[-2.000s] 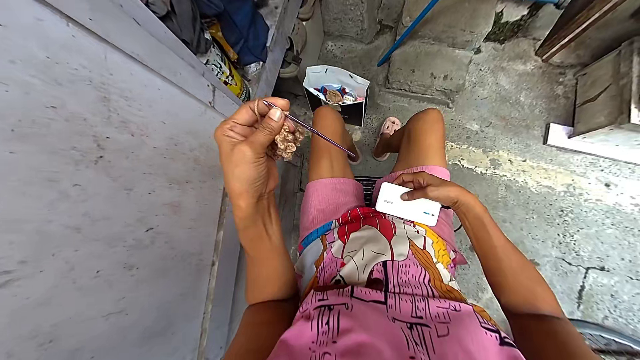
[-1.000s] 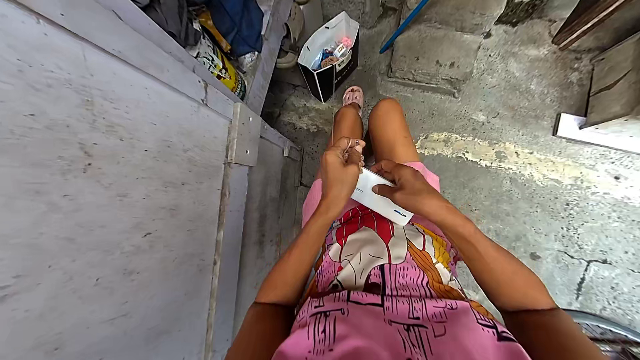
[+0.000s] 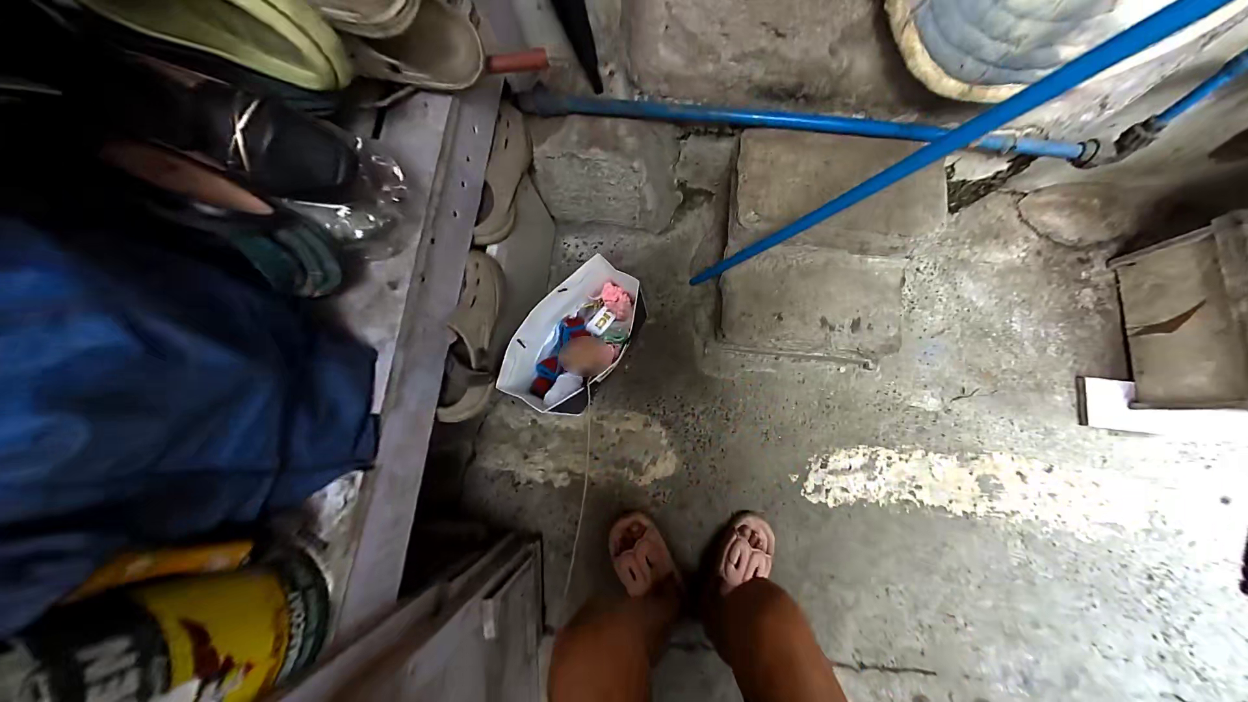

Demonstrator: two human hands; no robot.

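Note:
Neither my left hand nor my right hand shows in the head view now, so what they hold is hidden. A white paper bag stands open on the concrete floor, left of the middle. Inside it lie a pink yarn piece, a tan round thing, and red, blue and white items. A thin pale strand of yarn runs from the bag down toward my legs. My feet in pink sandals rest on the floor below the bag.
A shelf at the left holds shoes, a blue cloth and a yellow-and-black package. Blue pipes cross the far side above concrete blocks. A wooden box is at the right.
Both hands, the white device and the crochet piece with its hook have gone out of view. The view has shifted strongly toward the floor and shelf ahead.

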